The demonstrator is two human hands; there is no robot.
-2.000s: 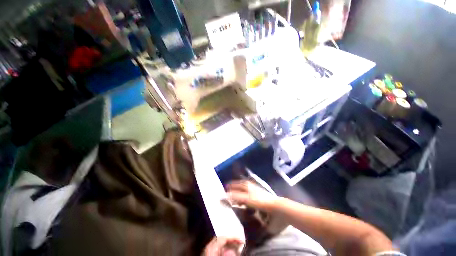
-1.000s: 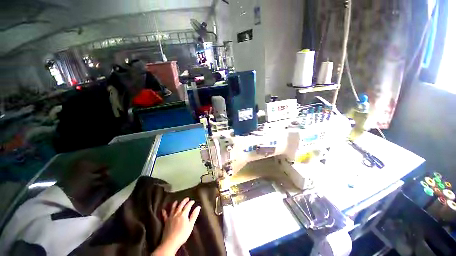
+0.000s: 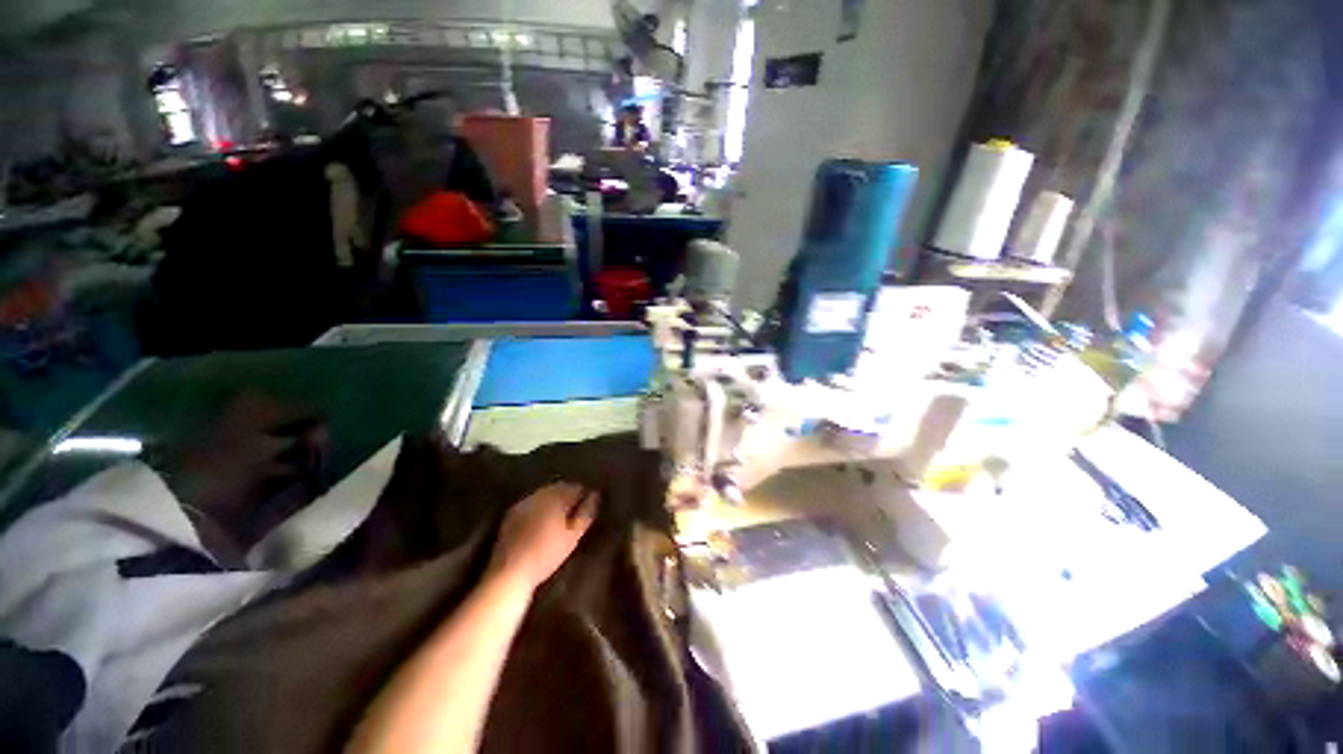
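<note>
The brown fabric [image 3: 427,589] covers the table left of the needle area and hangs toward me in folds. Its right edge runs along the needle area [image 3: 692,508] of the white sewing machine [image 3: 840,427]. My left hand [image 3: 548,530] lies on the fabric with fingers curled, left of the needle; it seems to pinch the cloth. The metal guide plate [image 3: 781,548] lies right of the needle. White and grey cloth pieces [image 3: 103,589] lie at the left. My right hand is not in view.
The blue upright unit [image 3: 847,273] stands behind the machine head. White thread cones [image 3: 982,199] stand behind it. Dark scissors [image 3: 1115,494] lie on the table's right part. A wire-like metal frame [image 3: 957,633] sits right of the plate. Coloured spools [image 3: 1296,619] are at far right.
The view has swung up and left. The brown fabric now lies further over the table by the needle. My left hand has curled its fingers on it. My right hand is no longer seen.
</note>
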